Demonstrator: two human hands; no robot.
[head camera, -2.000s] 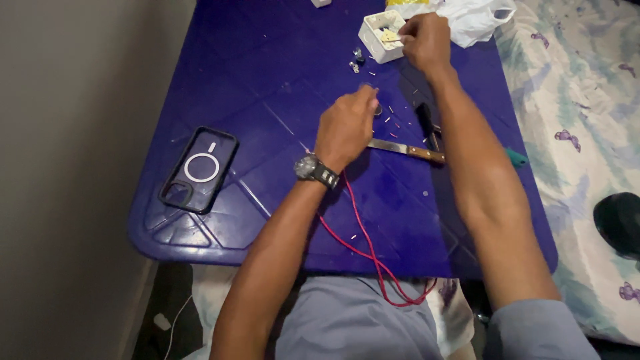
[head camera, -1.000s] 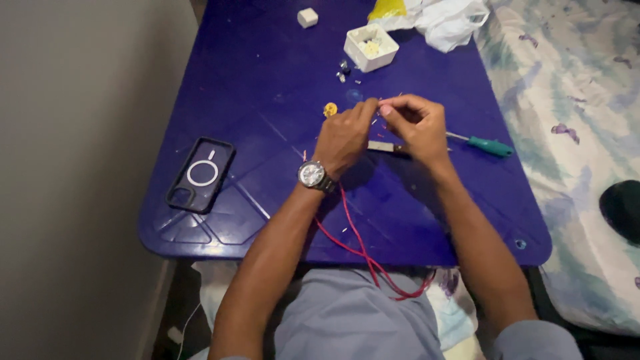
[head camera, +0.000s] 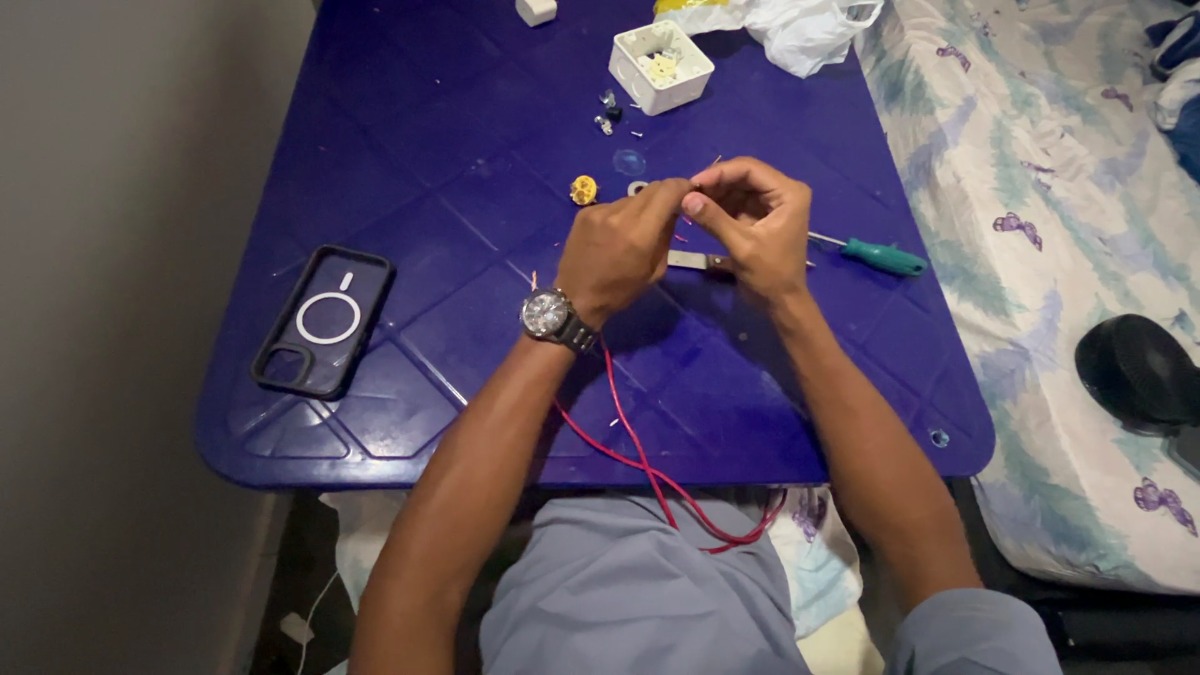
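My left hand (head camera: 621, 246) and my right hand (head camera: 755, 230) meet fingertip to fingertip over the middle of the table. Something small and thin is pinched there; its kind cannot be made out. Red electrical wire (head camera: 614, 394) runs from under my left hand down over the table's front edge. A knife blade (head camera: 689, 260) shows between the hands, its handle partly behind my right hand. The teal-handled screwdriver (head camera: 883, 257) lies to the right. Beyond my left hand are a yellow round part (head camera: 583, 190) and a pale ring (head camera: 637, 188).
A white plastic box (head camera: 662, 80) holding small parts stands farther back, with metal bits (head camera: 605, 124) before it. White plastic bags (head camera: 808, 36) and a white block (head camera: 536, 11) lie at the back. A clear phone case (head camera: 324, 322) is at the left on the blue table (head camera: 412, 216).
My right hand has come from the white box back to my left hand. The yellow round part and the screwdriver, largely hidden two seconds ago, now show.
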